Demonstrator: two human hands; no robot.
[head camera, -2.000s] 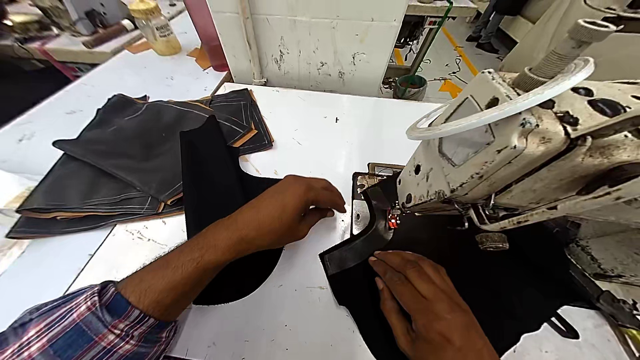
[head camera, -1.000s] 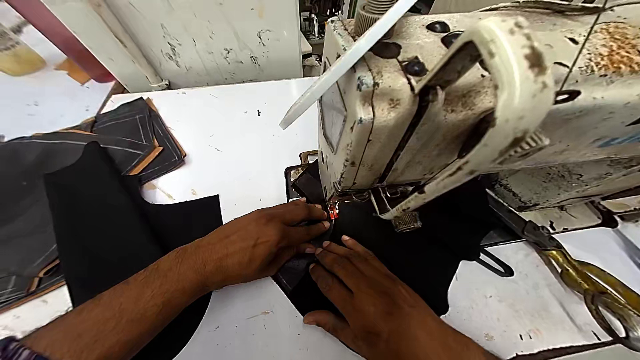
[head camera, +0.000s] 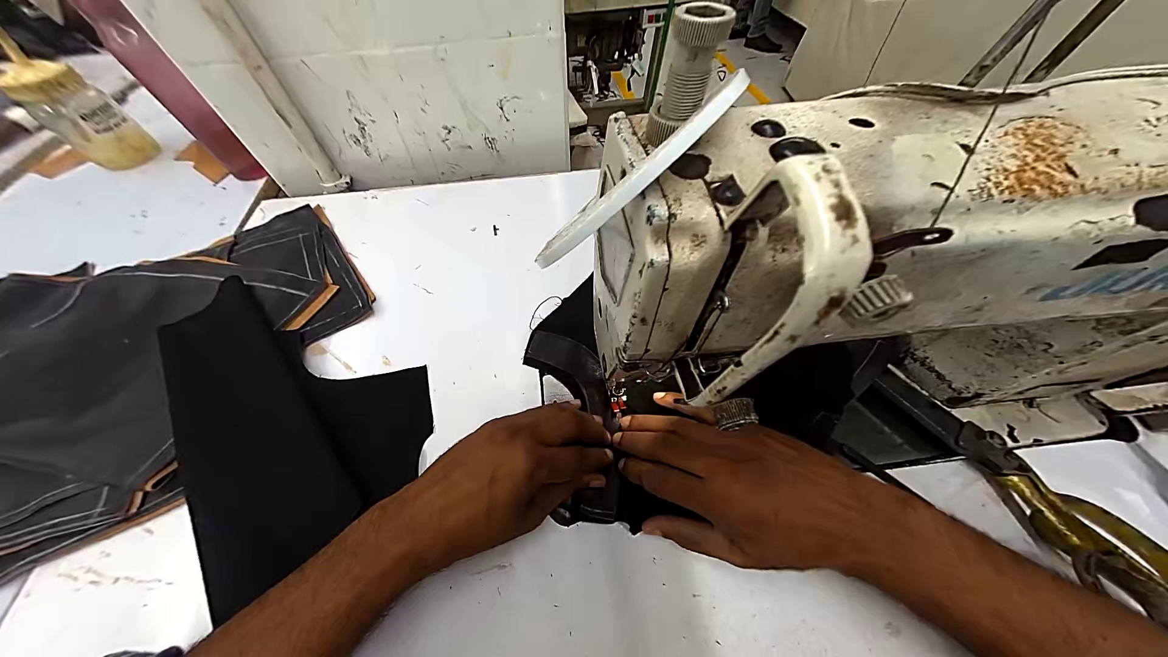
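An industrial sewing machine (head camera: 876, 228) with worn cream paint stands at the right, its needle area just beyond my fingertips. Black fabric with a dark curved facing strip (head camera: 575, 360) lies under the presser foot. My left hand (head camera: 525, 470) has its fingers bent on the strip's near edge, left of the needle. My right hand (head camera: 730, 484) lies palm down on the fabric, its fingertips almost meeting those of the left. Whether the left fingers pinch the strip is hard to tell. Another black fabric piece (head camera: 265, 438) lies beside my left forearm.
Dark grey cut pieces with chalk lines (head camera: 82, 365) are stacked at the left. Brass-coloured scissors (head camera: 1049, 520) lie at the right, partly cut off by the frame. A jar of yellowish paste (head camera: 87, 119) stands on the back left table. A white panel (head camera: 438, 91) rises behind the worktable.
My left hand has come from above the table onto the fabric beside the needle. The facing strip's curved part now shows farther beyond my hands than a second ago. The view has shifted.
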